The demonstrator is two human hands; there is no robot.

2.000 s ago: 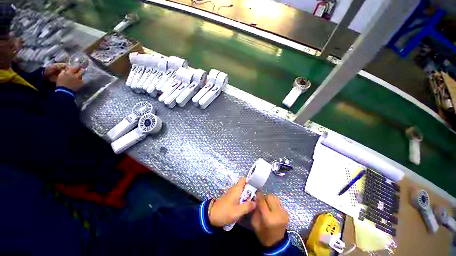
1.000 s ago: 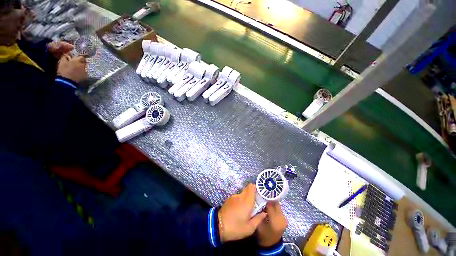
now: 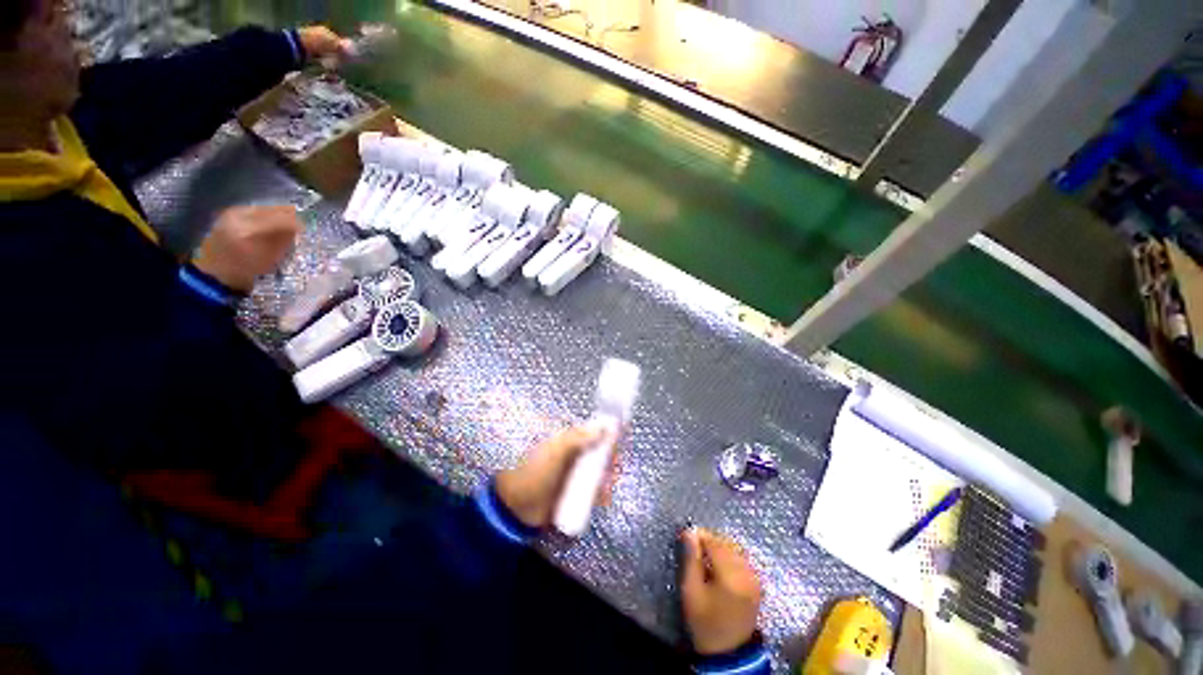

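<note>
My left hand (image 3: 544,477) is closed around a white handheld fan (image 3: 600,448), held side on above the bubble-textured mat; the fan is slightly blurred and its grille does not show. My right hand (image 3: 720,591) is apart from the fan, low over the mat, fingers curled; a tiny dark spot shows at the fingertips, but I cannot tell whether it is a part. A small dark-and-silver pile of caps (image 3: 748,467) lies on the mat above my right hand.
Waiting fans (image 3: 482,218) line the belt edge. Several fans (image 3: 401,327) lie left, near a neighbour's hand (image 3: 248,245). An open parts box (image 3: 310,121) stands behind. Right are papers (image 3: 864,481), a pen (image 3: 926,520), a dark sticker sheet (image 3: 992,567) and a yellow object (image 3: 848,640).
My left hand has carried the fan left, away from my right hand, and turned it side on. The neighbour's hands have parted, one reaching over the belt; another fan now lies in the left group.
</note>
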